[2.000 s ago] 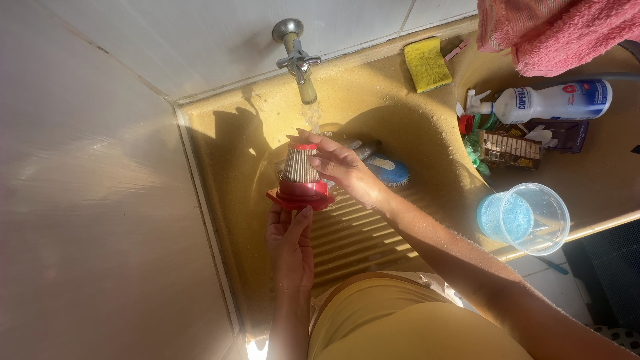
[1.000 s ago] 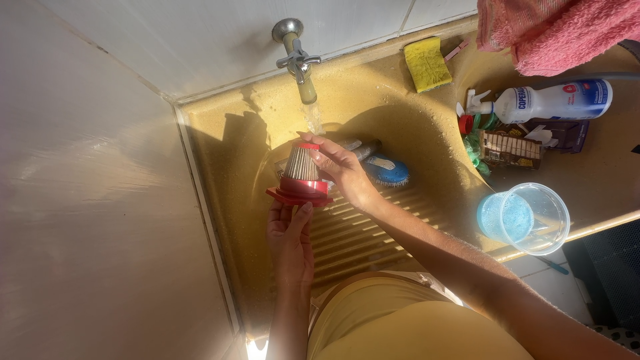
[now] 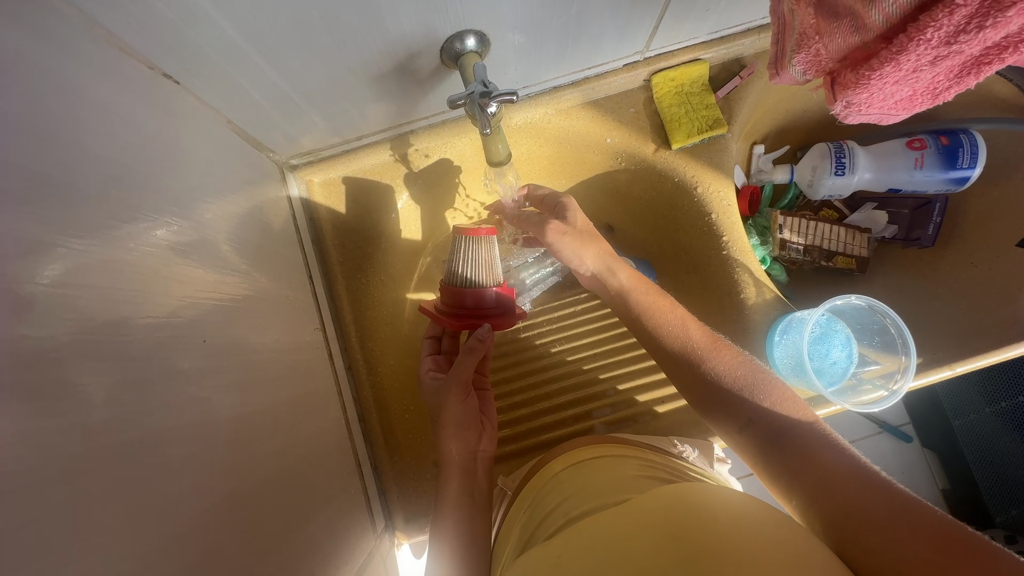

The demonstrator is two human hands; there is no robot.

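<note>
My left hand [image 3: 466, 376] grips the base of a red pleated vacuum cleaner filter [image 3: 474, 268], which stands upright over the yellow laundry sink [image 3: 344, 232]. Water [image 3: 504, 182] runs from the wall tap [image 3: 484, 100] just above. My right hand [image 3: 560, 232] is at the stream, to the right of the filter's red top and apart from it, with its fingers partly bent and nothing seen between them. Behind that hand, a clear wet object and a bit of a blue brush [image 3: 642, 268] show in the basin, mostly hidden.
A yellow sponge [image 3: 690, 106] lies on the back ledge. To the right are a pink towel [image 3: 920, 60], a white spray bottle [image 3: 888, 164], a pack of clothespins [image 3: 822, 240] and a clear tub with blue foamy liquid [image 3: 860, 352]. A tiled wall [image 3: 184, 240] borders the left side.
My right hand has come off the filter's top and moved up and to the right, into the running water. My left hand still holds the filter by its base, slightly lower.
</note>
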